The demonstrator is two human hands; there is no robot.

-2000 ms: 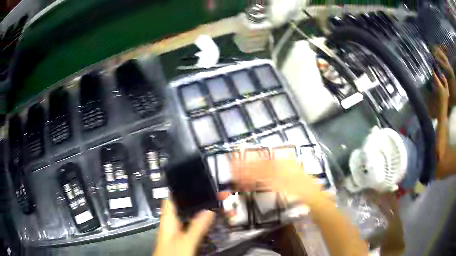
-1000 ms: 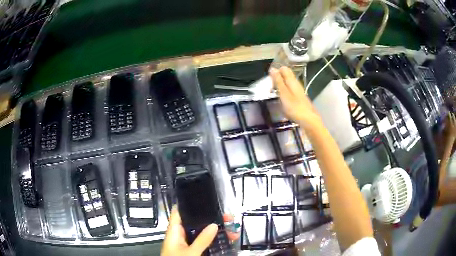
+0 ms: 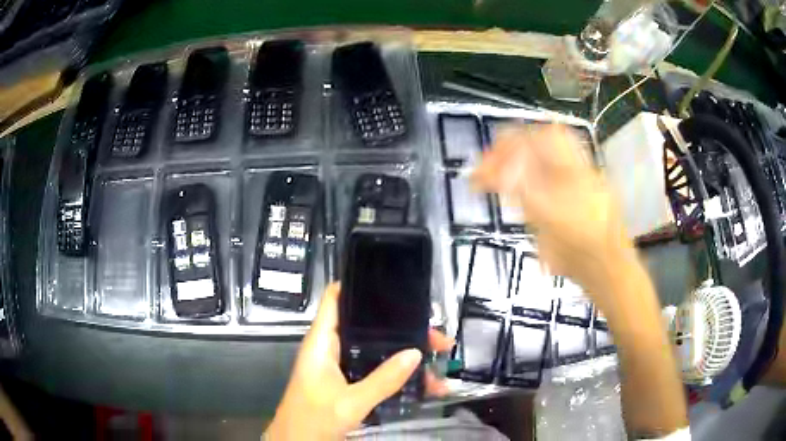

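Note:
My left hand [image 3: 345, 379] holds a black keypad phone [image 3: 387, 288] upright, screen facing me, thumb over its keys. My right hand [image 3: 547, 185] is blurred above the lens tray; whether it holds anything cannot be told. The lens tray [image 3: 441, 250] holds rows of black-framed display windows [image 3: 489, 274], partly hidden by my right hand and forearm. The clear phone tray [image 3: 237, 162] at left has keypad phones face up in the far row and phones back side up [image 3: 191, 250] in the near row.
A white fan [image 3: 714, 332] stands at right below a white box [image 3: 639, 177] and a thick black hose [image 3: 750, 164]. A clear bottle [image 3: 576, 65] is at the far edge. Shiny crumpled film [image 3: 579, 400] lies at the near right.
My right hand has moved from the white tissue at the far edge back over the lens tray. My left hand still holds the phone. The view has shifted, so the trays appear higher.

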